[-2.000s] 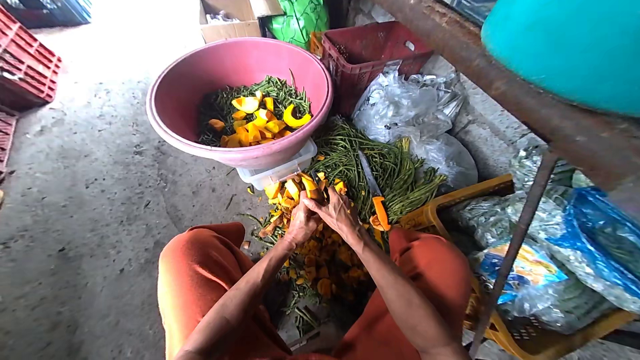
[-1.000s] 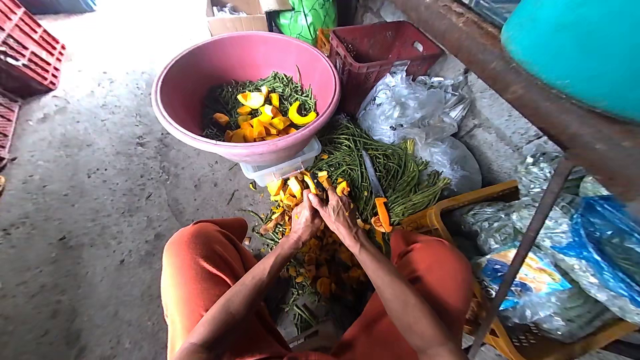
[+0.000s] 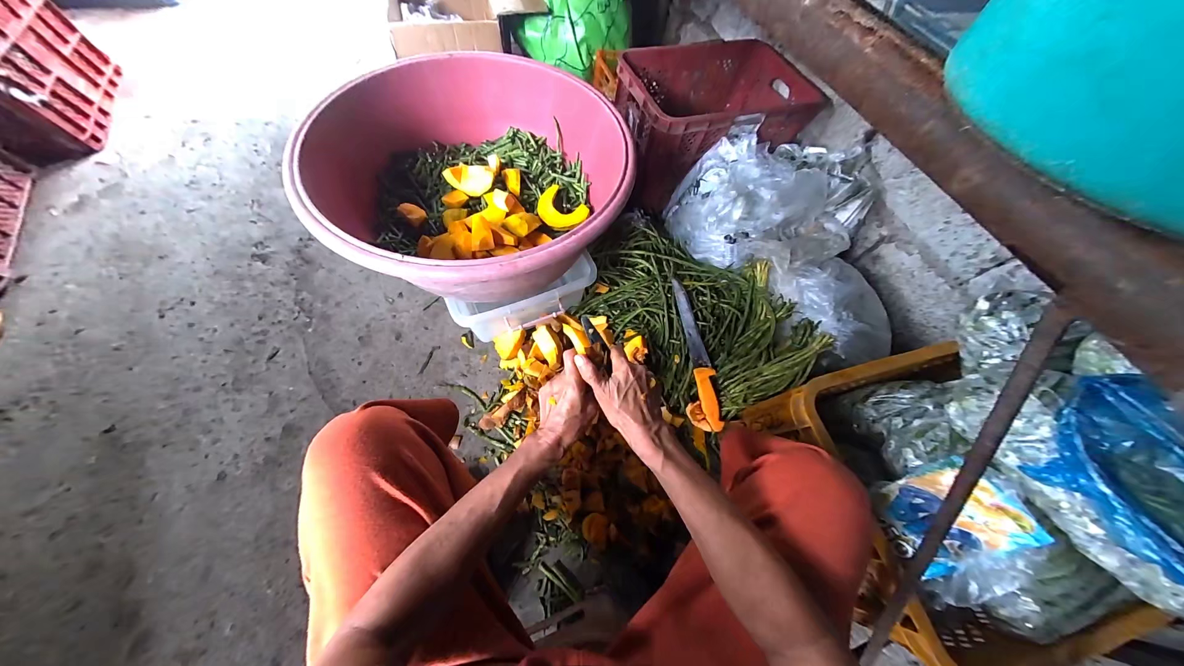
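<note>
My left hand (image 3: 566, 405) is closed around a piece of orange squash (image 3: 575, 335), partly hidden by the fingers. Against it, my right hand (image 3: 629, 392) grips a small knife whose dark blade (image 3: 591, 331) shows above the fingers. Cut squash chunks (image 3: 546, 344) lie just beyond the hands, with peelings (image 3: 597, 490) heaped below. A second knife with an orange handle (image 3: 707, 398) rests on the long green beans (image 3: 721, 314) to the right. The pink basin (image 3: 333, 120) holds cut beans and squash pieces.
A clear plastic container (image 3: 518, 313) is under the basin's near edge. Red crate (image 3: 731, 79), plastic bags (image 3: 749, 203) and a yellow crate (image 3: 869, 375) of bagged vegetables line the right. A rusty metal beam (image 3: 962, 139) crosses the upper right; red crates (image 3: 65, 65) stand left.
Both hands stay together over the squash, with small shifts of the fingers. The dark blade shows more clearly above my right hand now.
</note>
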